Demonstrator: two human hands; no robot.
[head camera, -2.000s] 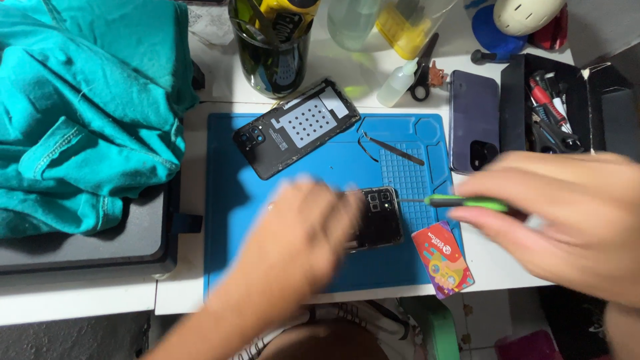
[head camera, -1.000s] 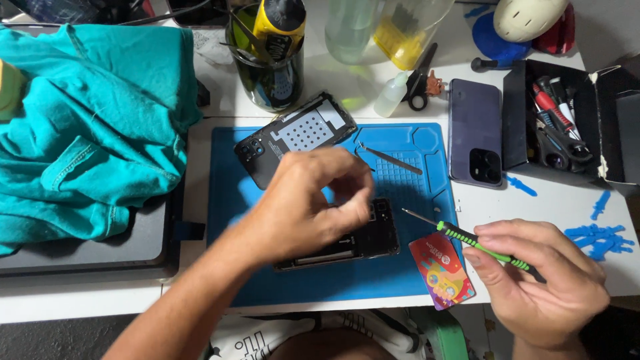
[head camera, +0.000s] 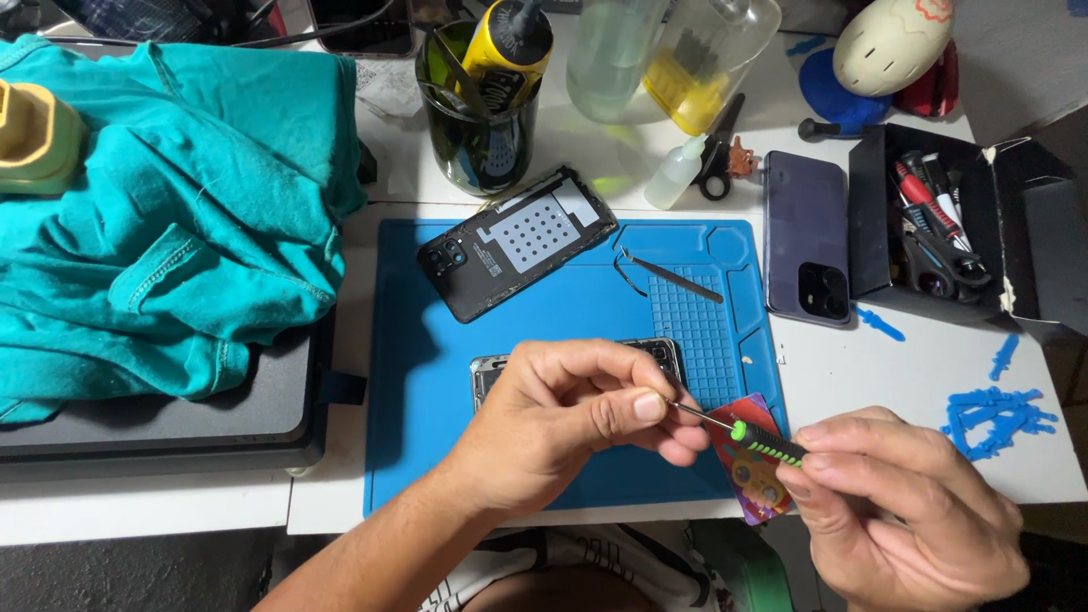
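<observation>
My right hand (head camera: 909, 501) holds a green and black screwdriver (head camera: 769, 444) by its handle, the shaft pointing left. The thumb and index finger of my left hand (head camera: 586, 416) pinch the shaft's tip; whether a small screw sits there cannot be seen. Beneath my left hand, an opened smartphone (head camera: 489, 371) lies on the blue silicone repair mat (head camera: 425, 459), mostly hidden. Its detached back cover (head camera: 518, 242) rests above it at the mat's upper edge. Tweezers (head camera: 676, 278) and a thin dark strip (head camera: 629, 276) lie on the mat. A colourful card (head camera: 752, 484) overlaps the mat's lower right edge.
Right of the mat are a purple smartphone (head camera: 807, 238), a black box of tools (head camera: 867, 221) and blue plastic pieces (head camera: 994, 421). Behind stand a dark glass container (head camera: 476, 144), a dropper bottle (head camera: 674, 174) and scissors (head camera: 718, 161). Teal cloth (head camera: 170, 221) covers a black case (head camera: 170, 433) at left.
My left hand has moved from above the opened phone to the screwdriver's tip and now pinches it. The screwdriver, still in my right hand, has its tip lower than a second ago.
</observation>
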